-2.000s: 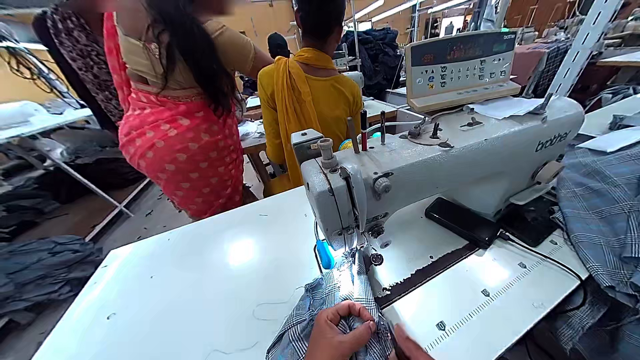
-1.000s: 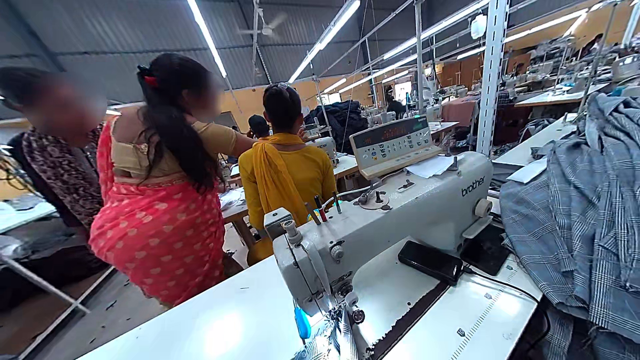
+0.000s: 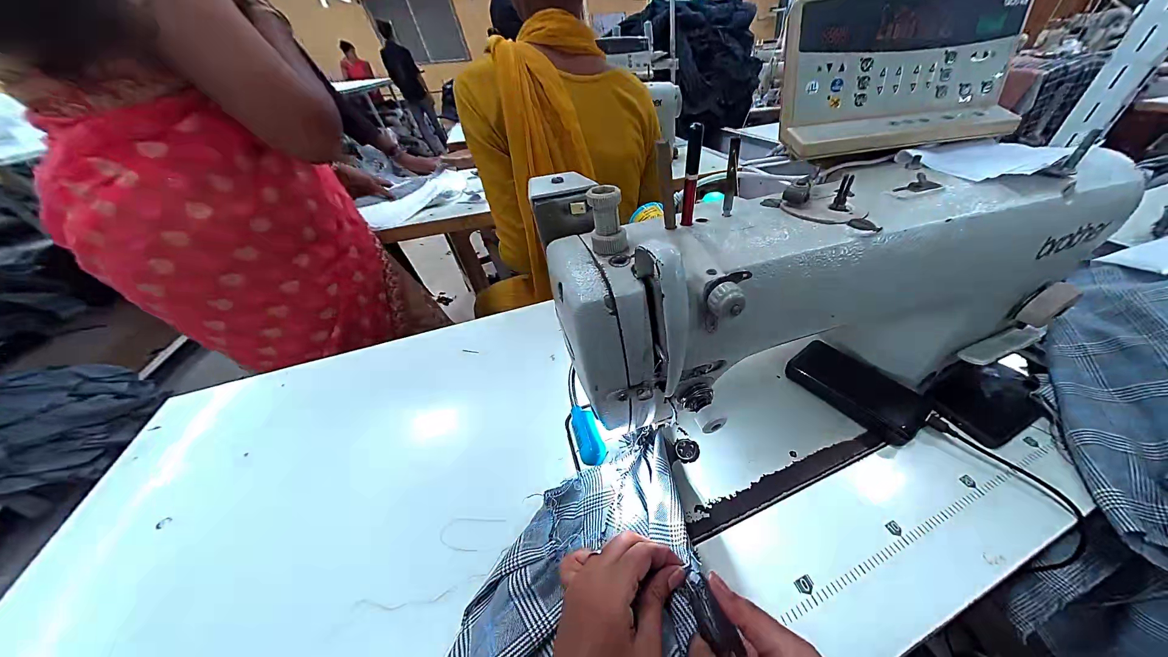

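A white Brother sewing machine (image 3: 839, 246) stands on a white table, its lamp lighting the needle area. Checked grey-blue fabric (image 3: 566, 547) runs from under the needle area toward me, its far end bunched there. My left hand (image 3: 620, 593) pinches this fabric close to its right edge, thumb and fingers bent together. My right hand (image 3: 753, 625), partly cut off by the bottom of the view, lies just to the right with its fingers against a dark folded edge of the fabric. Between my two hands the dark strip (image 3: 712, 616) shows. A bright blue object (image 3: 587, 436) hangs left of the needle area.
A black phone-like device (image 3: 858, 391) with a cable lies under the machine arm. A control panel (image 3: 903, 73) stands on top. More checked fabric (image 3: 1113, 392) hangs at the right. A person in yellow (image 3: 602, 119) and one in a red patterned garment (image 3: 210, 228) are beyond the table (image 3: 301, 474).
The view has tilted up, then back down. My hands, out of view one second ago, show again at the fabric. The person in red has moved an arm down.
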